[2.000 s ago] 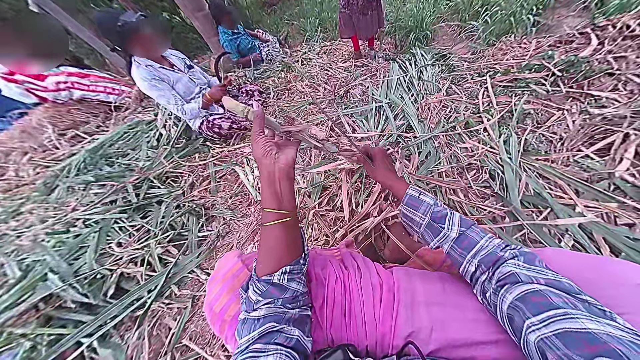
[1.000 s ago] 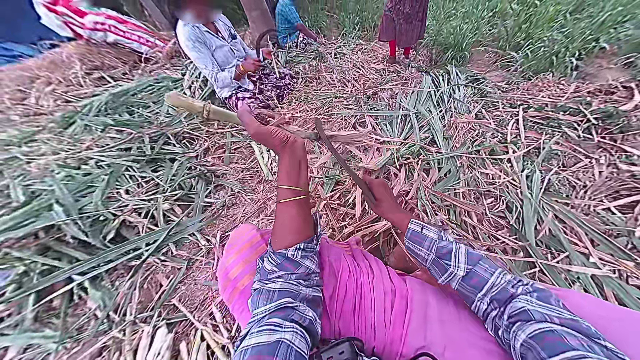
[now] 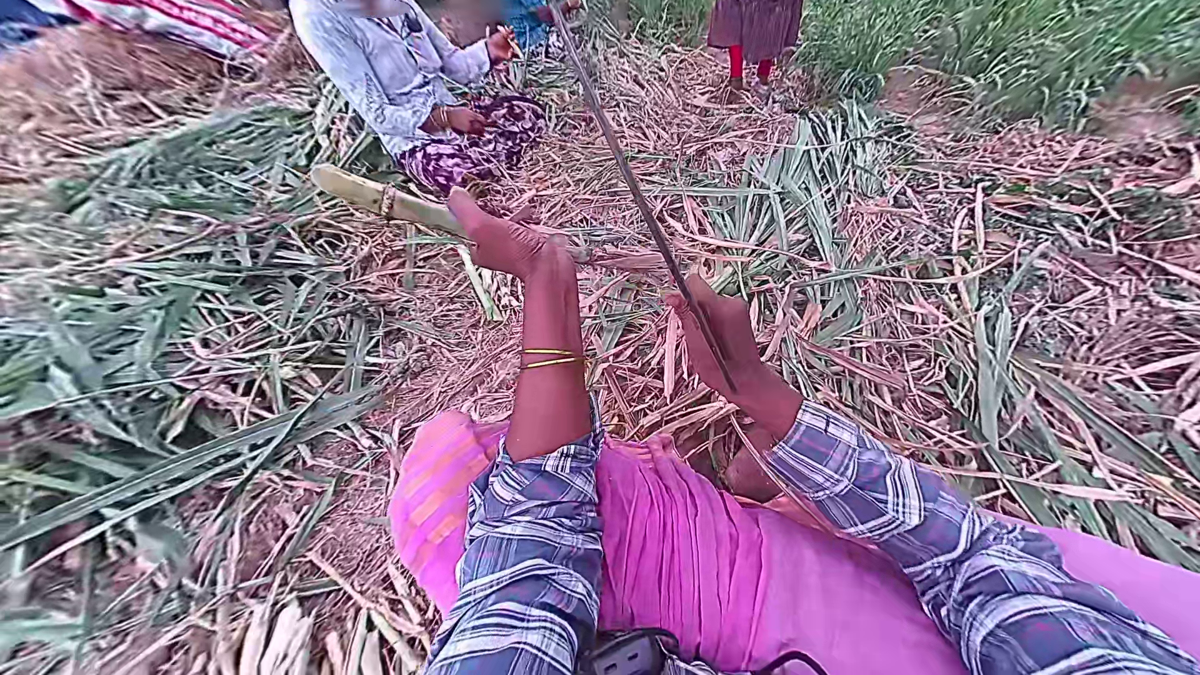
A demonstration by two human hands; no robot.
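Note:
A jointed stalk, probably sugarcane (image 3: 398, 202), lies across my left hand (image 3: 502, 236), which grips it near its middle; its pale cut end points to the upper left, and dry leaf runs off to the right. My right hand (image 3: 720, 339) is closed around a long, thin, dark blade (image 3: 623, 169), raised with its far end at the top of the view. The blade and the stalk appear apart. Two thin yellow bangles (image 3: 551, 358) circle my left wrist.
A seated person (image 3: 375, 80) in a pale shirt is close ahead at the upper left. Another person (image 3: 755, 28) stands farther off. Green leaves (image 3: 169, 356) and dry leaf litter (image 3: 900, 347) cover the ground around my lap. Tall grass (image 3: 1012, 47) grows behind.
The blade in my right hand has swung upward from beside the stalk and now points up and away. My left hand has kept its hold on the stalk. The seated person's hands have moved.

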